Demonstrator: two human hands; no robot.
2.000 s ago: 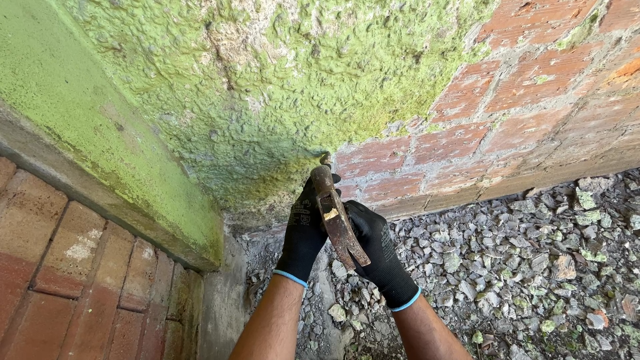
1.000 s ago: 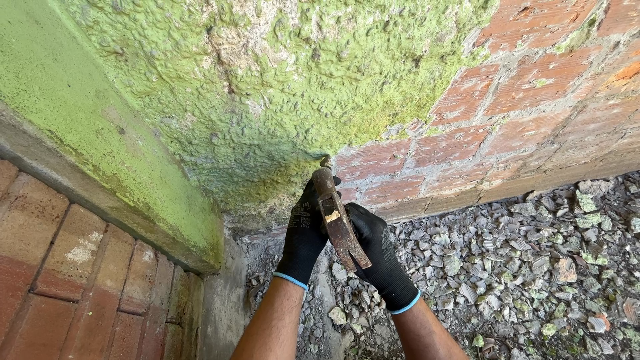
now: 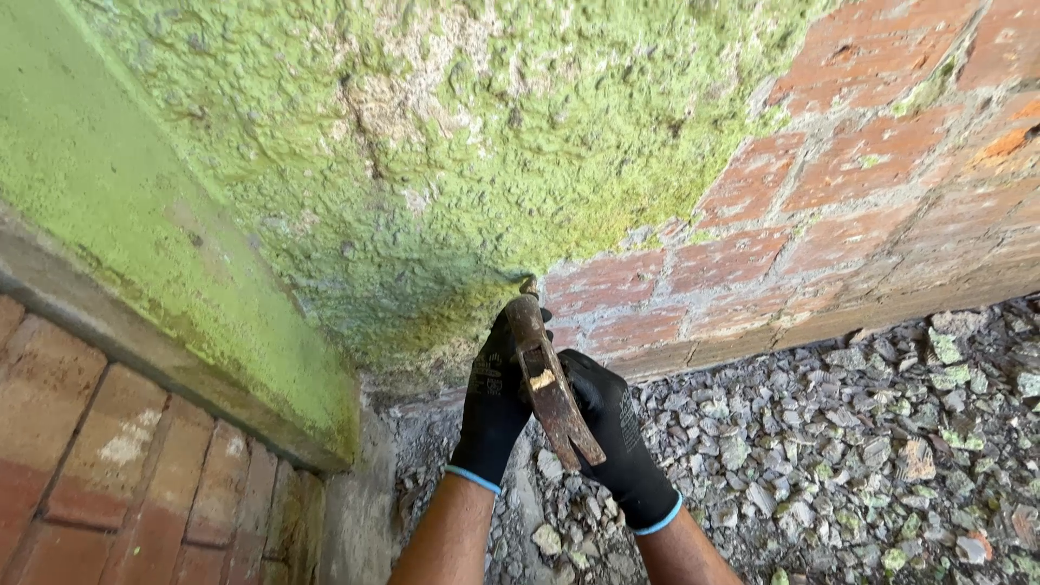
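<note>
A rusty claw hammer point(image 3: 552, 382) is in my gloved right hand point(image 3: 613, 431); its claw points down toward me and its handle is mostly hidden. My left hand point(image 3: 491, 398), in a black glove with a blue cuff, lies just left of the hammer head, closed around a tool that the hammer largely covers. Only the metal end of that tool point(image 3: 529, 286) shows past the hammer head, against the wall where rough green-painted render point(image 3: 455, 203) meets bare red brick point(image 3: 609, 280).
A smooth green pillar edge point(image 3: 203, 309) runs along the left, above brick paving point(image 3: 97, 455). Broken render rubble point(image 3: 812, 455) covers the ground at lower right, below the exposed brickwork. A concrete strip point(image 3: 357, 504) lies at the wall's foot.
</note>
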